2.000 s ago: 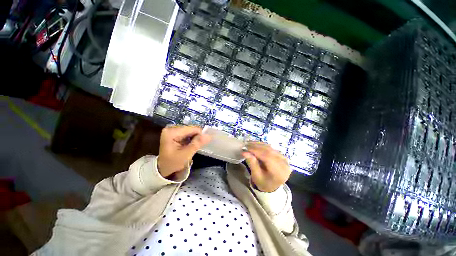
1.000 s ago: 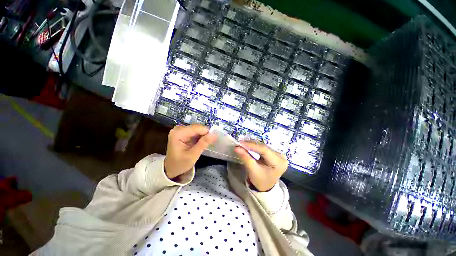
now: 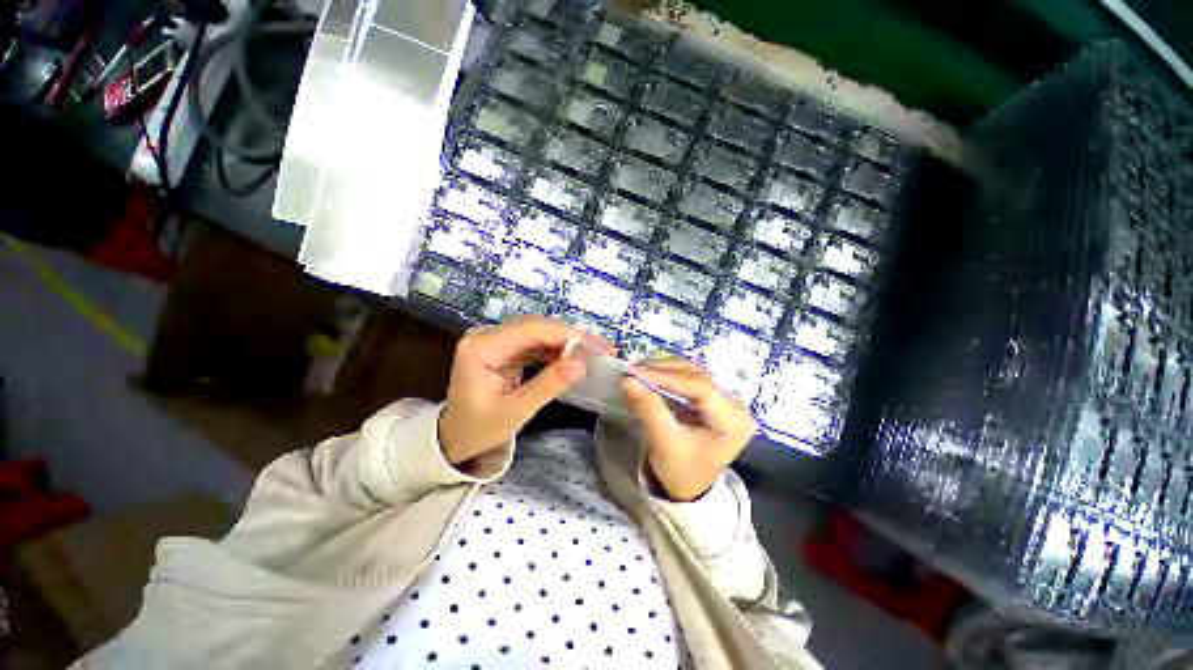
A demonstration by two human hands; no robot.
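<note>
My left hand [image 3: 509, 390] and my right hand [image 3: 690, 425] are bare and hold a pale grey pad strip [image 3: 603, 382] between them, at the near edge of the blister tray. Each hand pinches one end between thumb and fingers. A small white bit shows at the left fingertips. The blister tray [image 3: 645, 179] lies flat in front of me, with rows of dark circuit boards, each bearing a pale or shining square. Glare washes out its near part. Whether a loose pad is at the fingertips I cannot tell.
A fanned pile of white-bordered pad sheets [image 3: 368, 147] lies on the tray's left edge. Stacked clear blister trays [image 3: 1014, 353] stand tall at the right. Cables [image 3: 230, 111] lie at the far left. A green surface [image 3: 903, 59] is behind the tray. Red items show below.
The hands have come closer together over the strip, and less of it shows between them. My left hand has moved a little to the right. The tray and sheets look unchanged.
</note>
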